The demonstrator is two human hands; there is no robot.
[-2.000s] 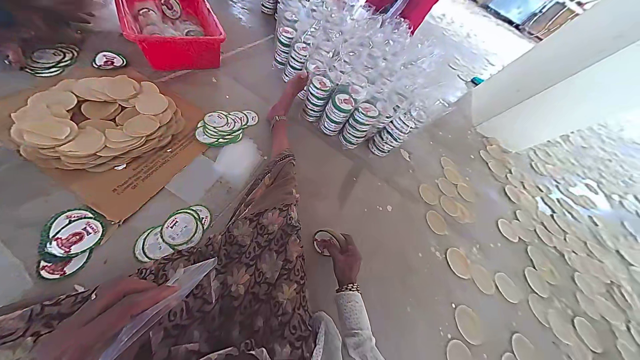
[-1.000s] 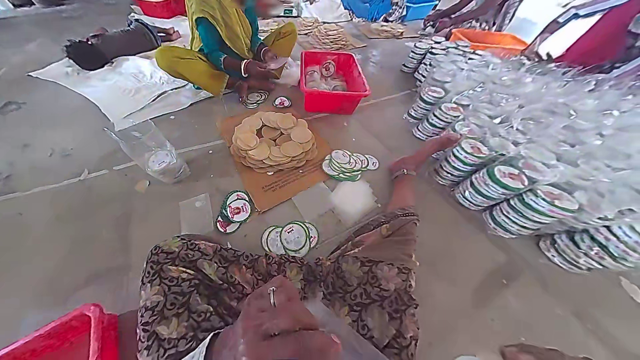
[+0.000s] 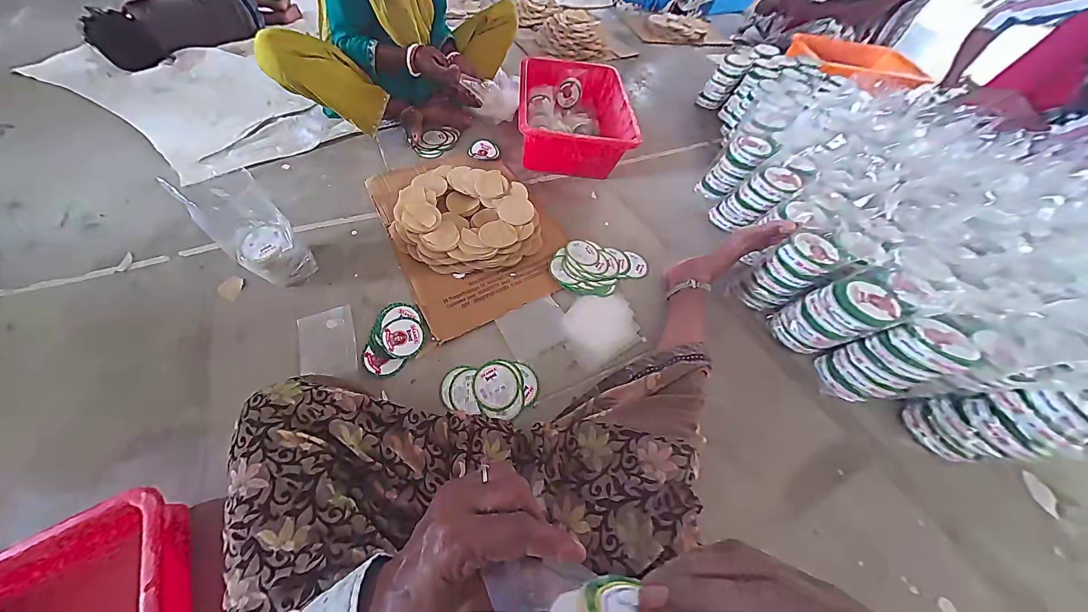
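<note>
My left hand [image 3: 480,531] is closed on a clear plastic bag [image 3: 523,582] above my lap. At the bag, my right hand [image 3: 731,582] holds a round green-edged packet [image 3: 610,593] between its fingers; whether the packet is inside the bag I cannot tell. Beyond my lap, round green-edged labels [image 3: 497,387] lie in a small fanned pile, with another pile of labels [image 3: 399,331] to its left and a third group of labels [image 3: 586,265] farther off. A ring-shaped heap of thin pale discs [image 3: 463,221] rests on a cardboard sheet [image 3: 476,302].
Bagged stacks of green-edged packets [image 3: 850,314] crowd the right side, touching my foot. Red crates stand at lower left [image 3: 157,552] and ahead [image 3: 578,157]. A clear bag [image 3: 268,242] lies at left. Another person [image 3: 382,59] sits ahead, and an orange crate [image 3: 858,61] stands behind.
My right hand was over the floor at a small round packet; now it is beside my left hand at the plastic bag. The view has swung left.
</note>
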